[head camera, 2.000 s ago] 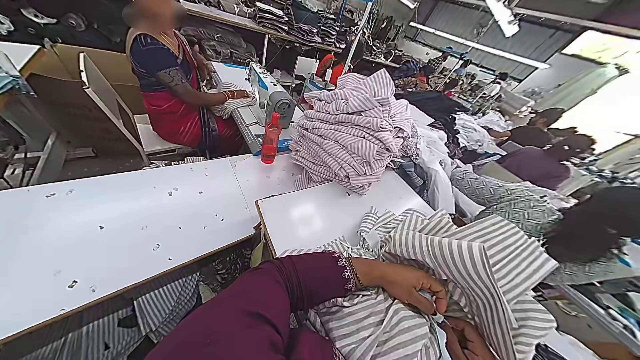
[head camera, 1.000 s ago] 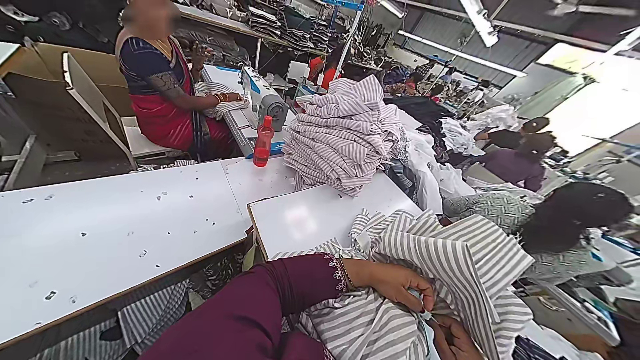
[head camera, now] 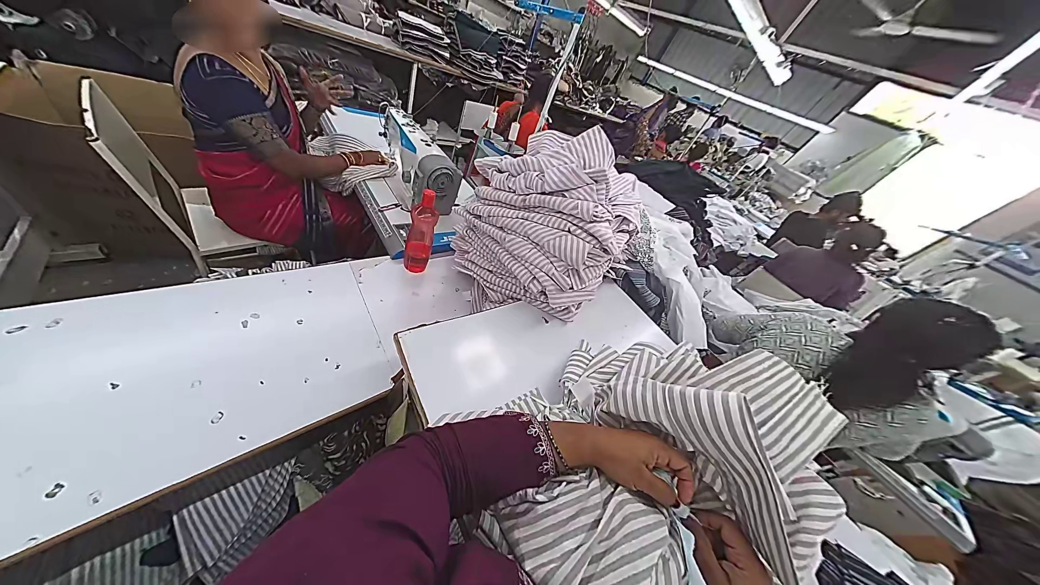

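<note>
My left hand (head camera: 650,470), in a purple sleeve with a bead bracelet at the wrist, pinches a small pale-blue piece (head camera: 681,512) between thumb and fingers. Close below it, my right hand (head camera: 727,551) is partly cut off by the bottom edge of the view, with its fingertips on the same piece. Grey-and-white striped cloth (head camera: 699,398) lies bunched around and under both hands. Whether the pale piece is joined to the cloth, and whether a small tool is held, cannot be told.
A heap of pinkish striped cloth (head camera: 552,227) stands on the white table (head camera: 455,366), beside a red plastic bottle (head camera: 420,231). Beyond it a person works at a sewing machine (head camera: 422,158). Another person with dark hair (head camera: 918,349) sits close at the right. A long white tabletop (head camera: 179,366) extends left.
The person at the sewing machine has raised one hand. My own hands stay close together at the pale-blue piece.
</note>
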